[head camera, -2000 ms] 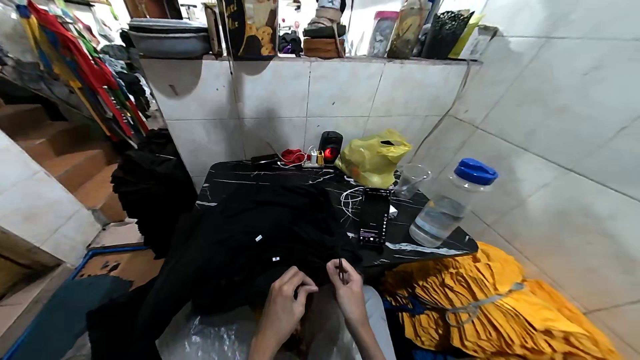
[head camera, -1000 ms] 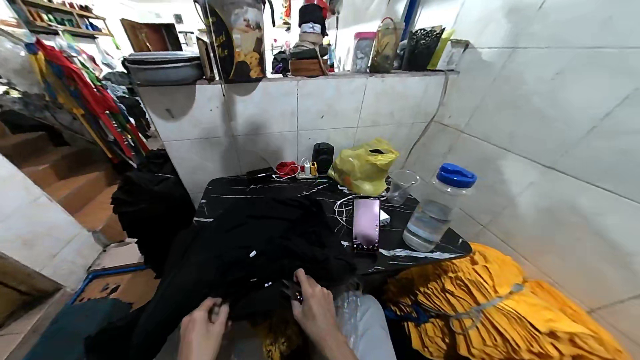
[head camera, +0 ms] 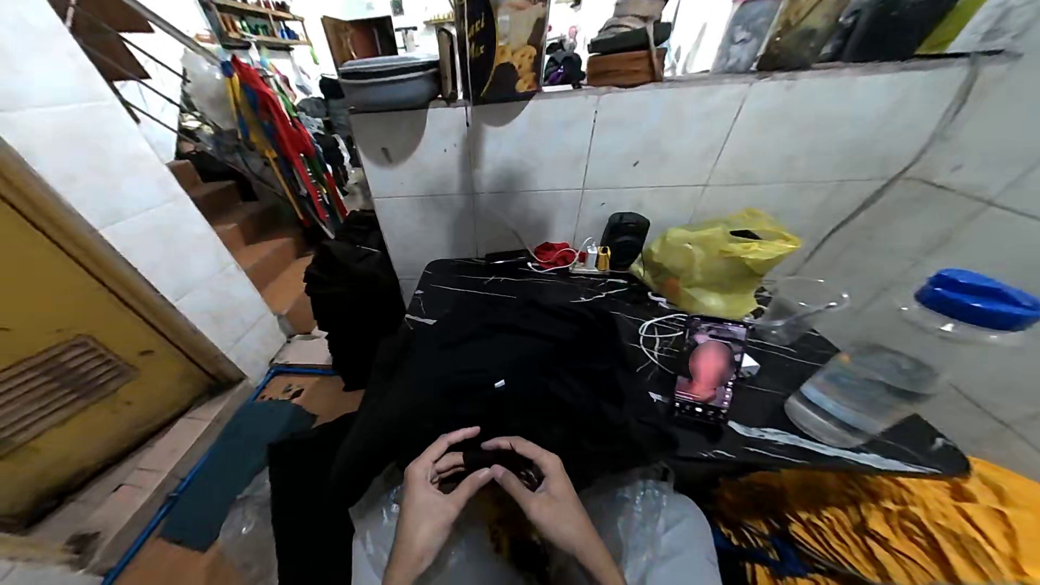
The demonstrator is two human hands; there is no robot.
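Note:
My left hand point(head camera: 439, 487) and my right hand point(head camera: 538, 487) meet at the thumbs, low in the middle of the head view. Fingers of both hands curl at the near edge of a pile of black cloth point(head camera: 520, 357), which bears a small white tag point(head camera: 499, 383). Dark material shows between the hands; its exact form is hard to make out. Something dark and small lies inside the right fingers, partly hidden. Below the hands, clear plastic point(head camera: 642, 512) covers the lap.
The black marbled table point(head camera: 780, 406) carries a phone point(head camera: 709, 370), a yellow plastic bag point(head camera: 715, 260), a clear cup point(head camera: 796, 309) and a blue-lidded water bottle point(head camera: 869, 390). Orange cloth point(head camera: 894, 528) is piled at right. Behind the table stands a tiled wall point(head camera: 528, 162).
My hands were apart one second ago and are now together at the black cloth. The view has turned left and come closer to the table.

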